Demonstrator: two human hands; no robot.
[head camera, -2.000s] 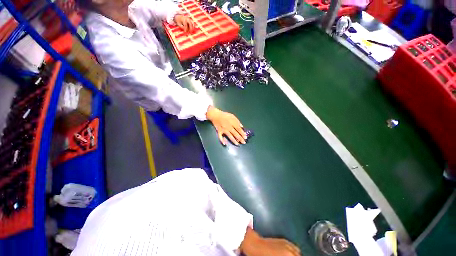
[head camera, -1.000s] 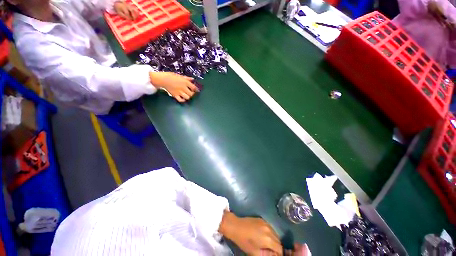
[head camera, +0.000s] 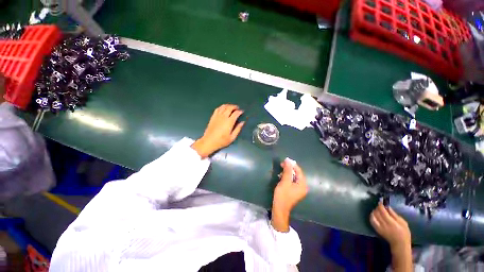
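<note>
My left hand (head camera: 220, 129) is over the green bench, left of the glass bottle, with its thumb apart from its fingers; I see nothing held in it. My right hand (head camera: 290, 187) is below and right of the bottle, pinching a small white cloth (head camera: 290, 162) at its fingertips. Whether a unit is also in it I cannot tell. The clear glass bottle with a metal top (head camera: 266, 134) stands between my hands. White wipes (head camera: 292, 112) lie just beyond it. A wide pile of black and silver clipped units (head camera: 387, 151) lies to the right.
Another person's hand (head camera: 391, 224) is at the near edge of the right pile. A second pile (head camera: 77, 71) and a red crate (head camera: 24, 61) are at left, by another person's sleeve. A metal rail (head camera: 212, 65) borders the bench. Red trays (head camera: 414, 37) stand beyond at right.
The view has swung right, bringing the right pile and another person's hand into view. My left hand now shows with fingers spread, and my right hand shows fully with the white cloth.
</note>
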